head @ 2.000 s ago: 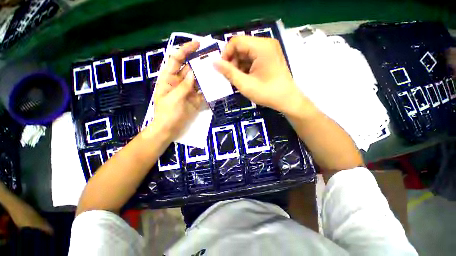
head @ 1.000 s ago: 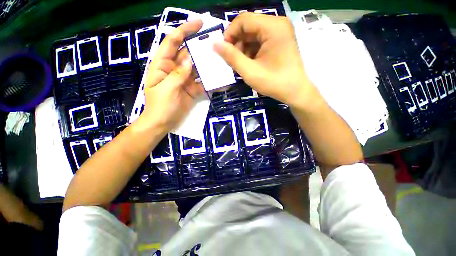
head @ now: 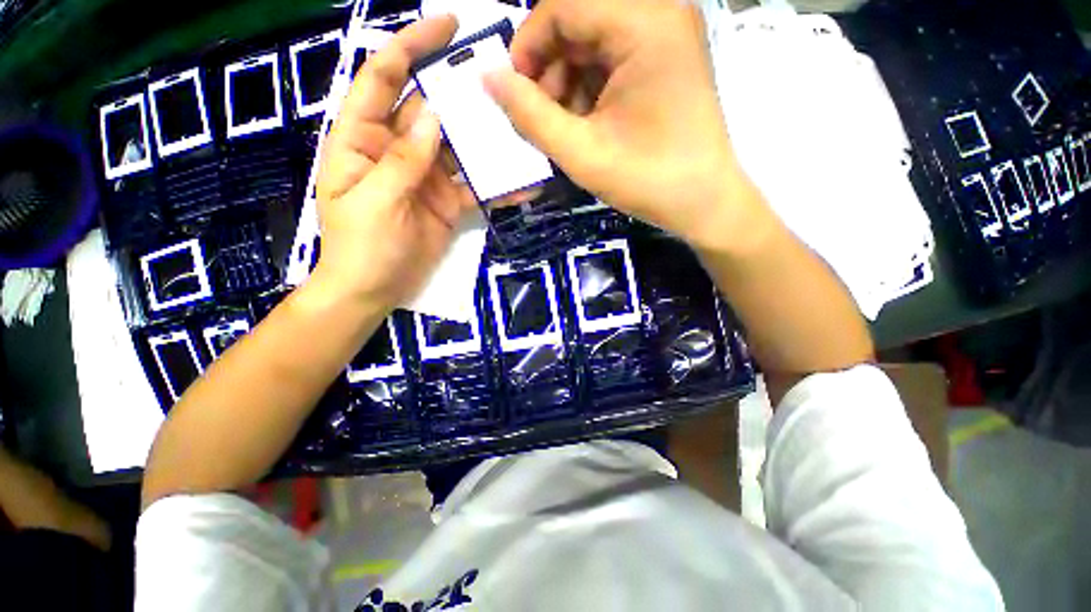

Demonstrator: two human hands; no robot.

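A phone front housing (head: 488,120) is held above the tray, its face covered by a solid white liner piece with a small dark slot near the top. My left hand (head: 389,191) holds it by its left edge, with a white die-cut sheet (head: 445,277) under the palm. My right hand (head: 622,108) is at the housing's upper right, thumb on the white face; its other fingertips are curled and partly hidden. The black blister tray (head: 688,347) lies below, with housings (head: 526,305) bearing white frame outlines in its pockets.
A pile of used white liner sheets (head: 820,155) lies right of the tray. Another black tray (head: 1017,257) is at far right. A purple-rimmed round nozzle (head: 84,197) and white paper (head: 102,359) are at left. Another person's arm (head: 48,502) shows at lower left.
The view has shifted, so tray, hands and nozzle appear higher and further left. Both hands keep the same hold on the housing, with the right thumb still on its white face.
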